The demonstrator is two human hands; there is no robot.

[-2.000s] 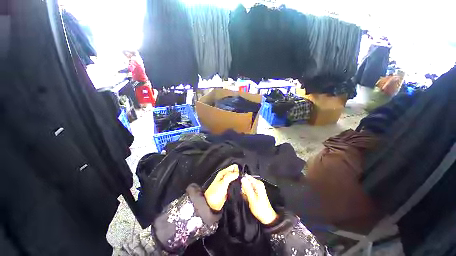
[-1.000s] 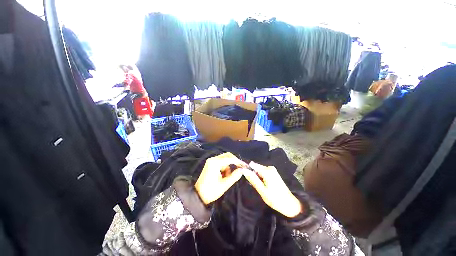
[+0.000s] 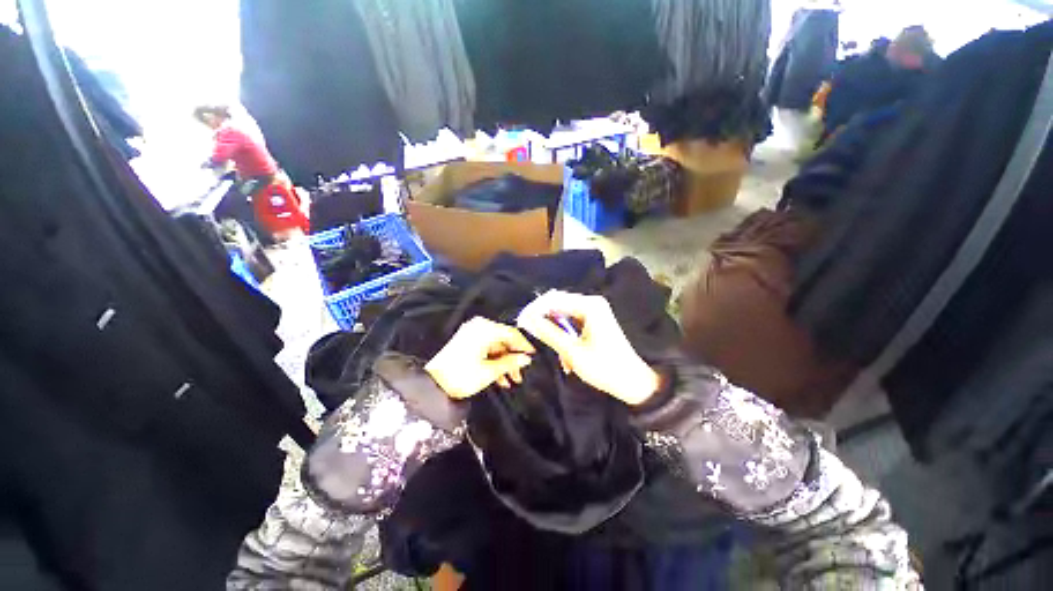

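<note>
A black garment [image 3: 549, 444] lies bunched under my hands on the heap, its lower part in smooth, shiny folds with a thin pale curved edge [image 3: 577, 528]. My left hand [image 3: 476, 359] pinches the black cloth at its top, fingers curled. My right hand [image 3: 591, 350] is just right of it and slightly farther away, fingers bent around a small bluish-purple glint that may be snips; its exact shape is unclear. A needle and thread cannot be made out.
A dark garment heap [image 3: 624, 283] lies ahead. Beyond it are a blue basket [image 3: 375, 289] and an open cardboard box [image 3: 491, 237]. Black coats [image 3: 104, 404] hang close at left. A brown bundle [image 3: 745, 306] is at right. A person in red is far left; another is far right.
The view has tilted down. My hands, close together before, are now slightly apart, with the right one farther forward. The garment's shiny folds and pale edge now show below them.
</note>
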